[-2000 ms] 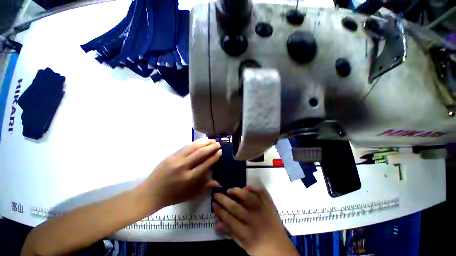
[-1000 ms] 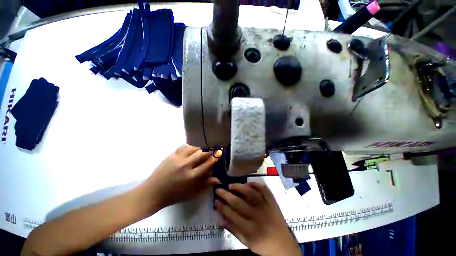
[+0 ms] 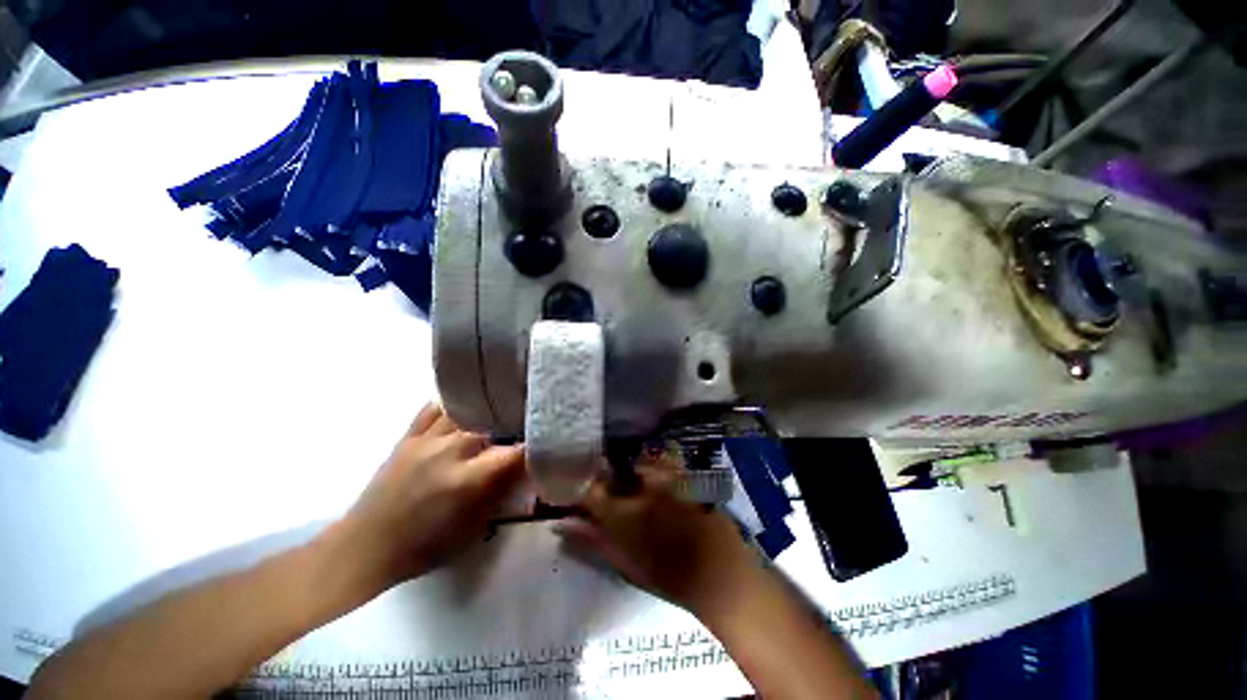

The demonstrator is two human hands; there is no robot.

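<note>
My left hand (image 3: 427, 499) is left of the needle area, fingertips against the machine head's lower edge. My right hand (image 3: 663, 536) is on the right, its fingers bent under the grey lever guard (image 3: 565, 410) of the sewing machine (image 3: 807, 335). A thin dark edge (image 3: 517, 518) shows between the hands, perhaps of a navy piece; the fabric there is mostly hidden. The presser foot and needle are hidden. What either hand grips is not clear. Navy strips (image 3: 760, 499) lie right of my right hand.
A fanned navy bundle (image 3: 342, 178) lies behind the needle area. A navy stack (image 3: 52, 342) is at far left. A black phone (image 3: 845, 513) lies on the right. A printed ruler (image 3: 930, 602) runs along the front edge. A pink-tipped dark cone (image 3: 896, 120) stands behind the machine.
The view has shifted, so machine and table sit further left and lower. My right hand has moved up beside the needle area from the front. The navy panel between the hands is now mostly out of sight.
</note>
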